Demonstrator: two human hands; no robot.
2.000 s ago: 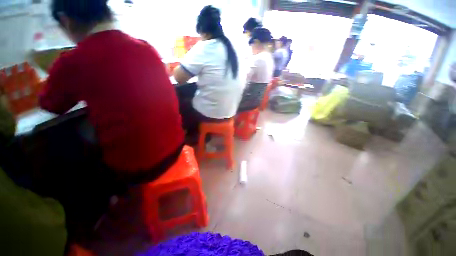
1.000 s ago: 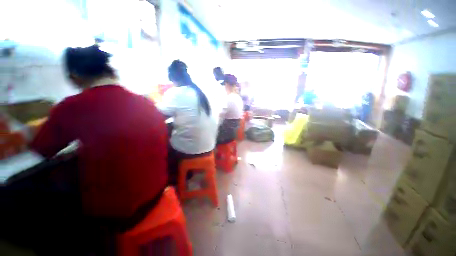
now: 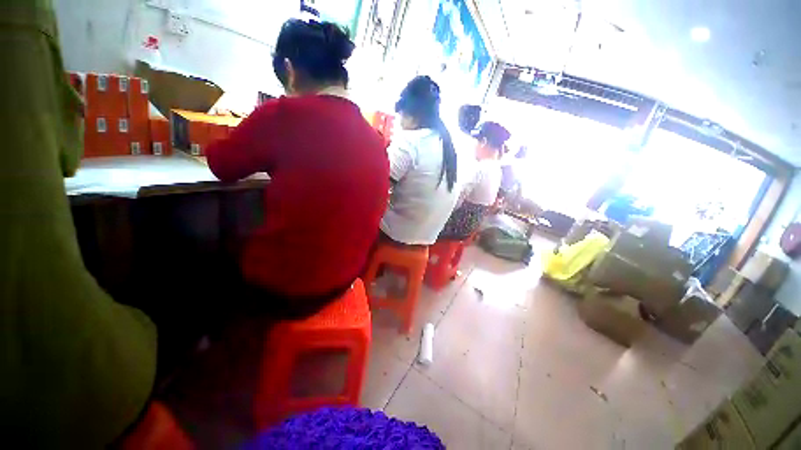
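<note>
Neither of my hands is in the picture. Nearest in front of me, a purple, bumpy-textured thing (image 3: 351,431) shows at the bottom edge, cut off by it. Just beyond it stands an orange-red plastic stool (image 3: 321,343) with a person in a red top (image 3: 321,193) seated on it, back to me. That person faces a white-topped table (image 3: 132,174). Several small orange-red boxes (image 3: 114,119) are stacked on the table, and an open brown carton (image 3: 180,88) stands behind them.
A person in olive green (image 3: 61,308) is close at the left. More people sit beyond on stools (image 3: 400,277). A white roll (image 3: 427,344) lies on the tiled floor (image 3: 479,378). Brown cartons (image 3: 641,268) and a yellow bag (image 3: 575,257) are farther off; stacked cartons (image 3: 755,395) stand at right.
The view has tilted and turned left. The olive-clad person, absent one second ago, shows again at left. The purple thing is again at the bottom edge. The orange-red boxes are clearer.
</note>
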